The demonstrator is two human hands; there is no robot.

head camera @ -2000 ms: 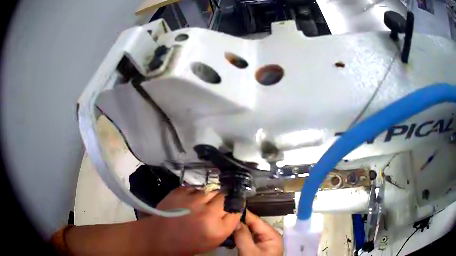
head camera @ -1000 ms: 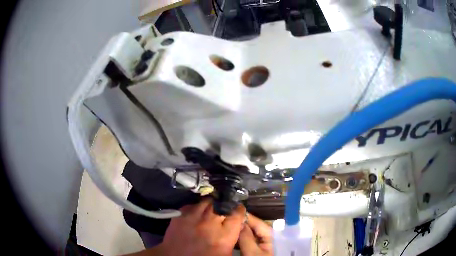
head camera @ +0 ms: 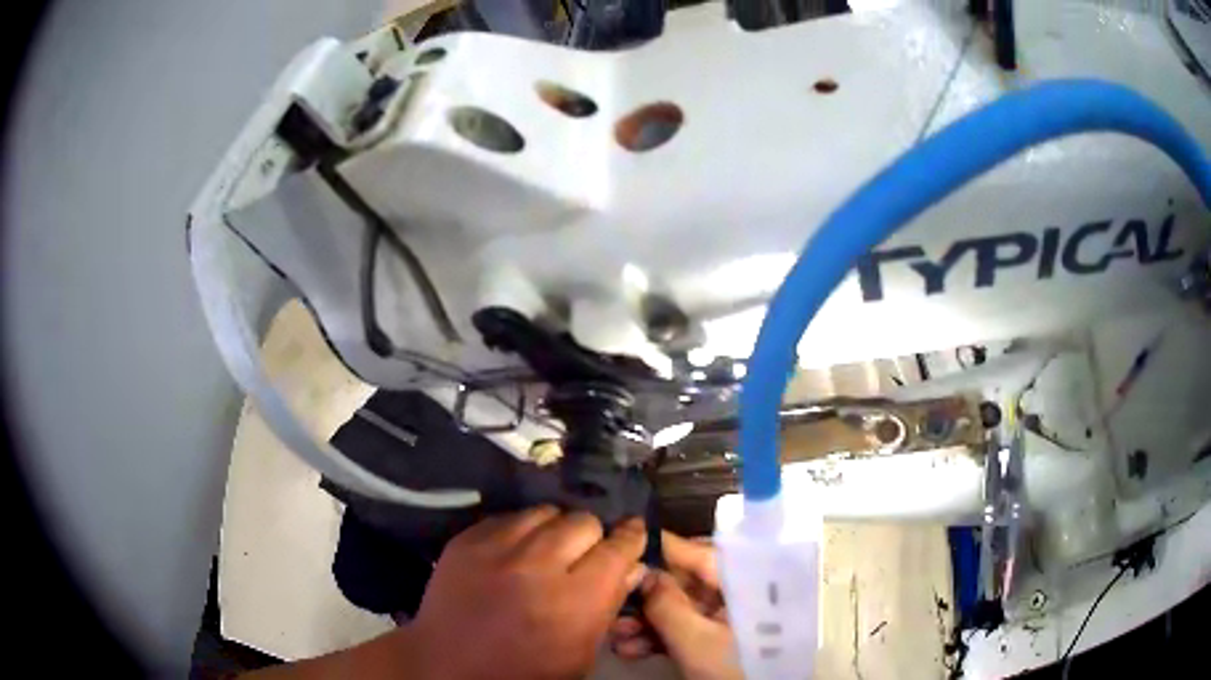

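Observation:
A black fabric bag (head camera: 385,458) lies left of and under the presser foot area (head camera: 591,432) of the sewing machine. My left hand (head camera: 518,591) holds the bag's edge just in front of the needle area, fingers bent over the fabric. My right hand (head camera: 684,604) pinches the same black edge from the right, close to my left fingertips; the lamp block partly covers it. The needle tip and the seam under the foot are hidden.
The white machine head (head camera: 744,173) fills the upper view. A blue gooseneck (head camera: 784,332) ends in a white lamp block (head camera: 770,585). A curved white guard (head camera: 246,359) hangs at left. The brown and silver cylinder arm (head camera: 850,445) runs right above the cream tabletop (head camera: 870,585).
The view has shifted, so the machine sits higher in the picture. More of the black bag shows to the left of the foot. Both hands stay together at the fabric edge.

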